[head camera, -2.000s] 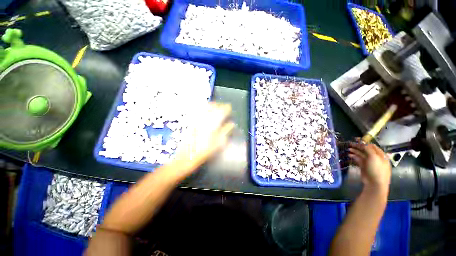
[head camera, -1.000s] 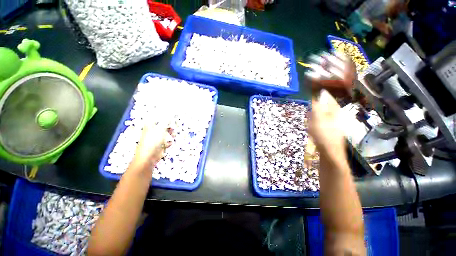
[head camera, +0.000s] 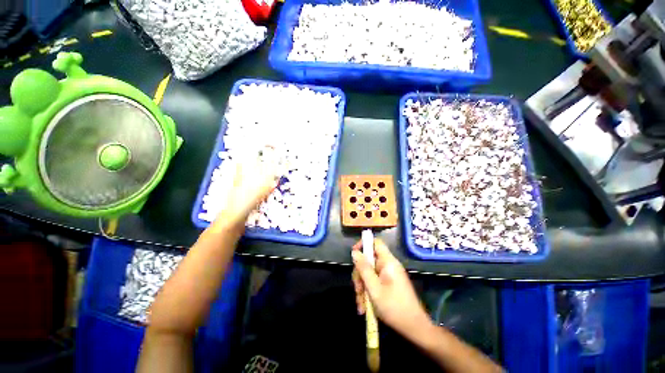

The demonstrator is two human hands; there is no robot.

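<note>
The orange-brown loading fixture with rows of round dark holes lies between the two parts trays. Its handle, white above and pale wood below, points towards me. My right hand is closed around the handle just below the block. My left hand is over the white housings in the left parts tray; it is washed out against them, so its fingers and any held piece cannot be made out. The right parts tray holds leaded components with thin dark wires.
A green desk fan stands at left. A clear bag of parts and the rear parts bin lie beyond the trays. The metal bench press and brass-coloured parts are at right. Blue bins sit below the bench edge.
The fixture, blurred and raised near the press a second ago, is now between the trays, brought left and nearer by my right hand. My left hand remains over the left tray.
</note>
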